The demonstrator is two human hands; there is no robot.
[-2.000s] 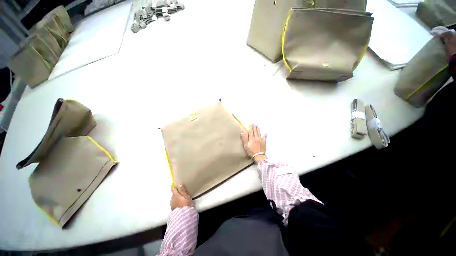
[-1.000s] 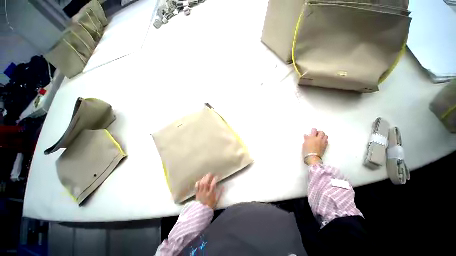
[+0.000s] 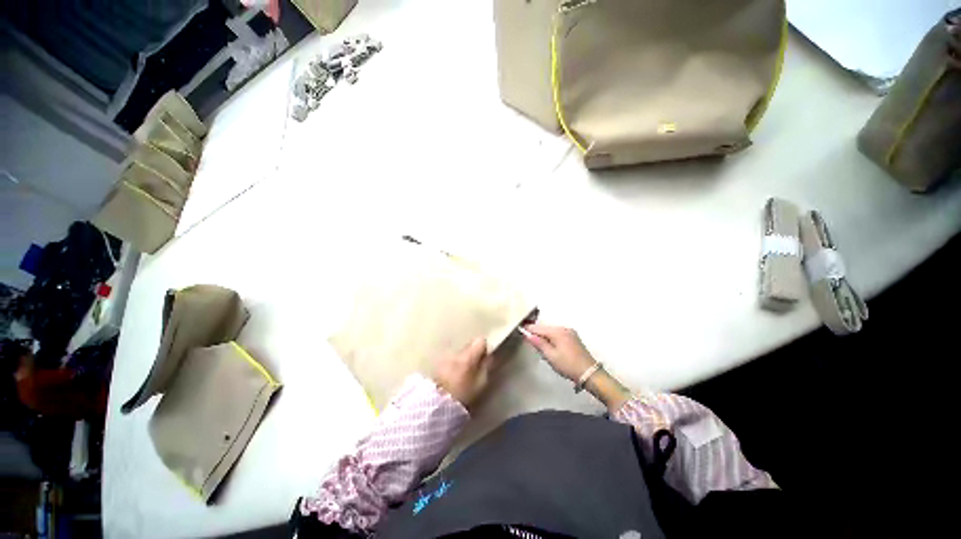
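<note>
A flat beige bag body [image 3: 406, 316] lies on the white table in front of me, its lower part hidden by my left hand and sleeve. Yellow piping shows faintly along its sides. My left hand [image 3: 464, 371] lies on the bag near its lower edge, fingers bent over the panel. My right hand [image 3: 561, 351] is at the bag's right corner, with thumb and fingers closed on something small and pale at the dark edge there. Whether that is the zipper end or another part cannot be told.
Folded beige bags [image 3: 216, 405] lie at left; standing bags [image 3: 669, 79] at the back. Two rolled straps [image 3: 780, 253] lie at right. Small grey pieces [image 3: 335, 74] and more bags [image 3: 158, 179] are at far left. Another person's hand [image 3: 954, 47] touches a bag at far right.
My right hand has moved from the bare table left to the bag's right corner and closed there. My left hand has shifted up and right on the bag. The camera view has shifted too.
</note>
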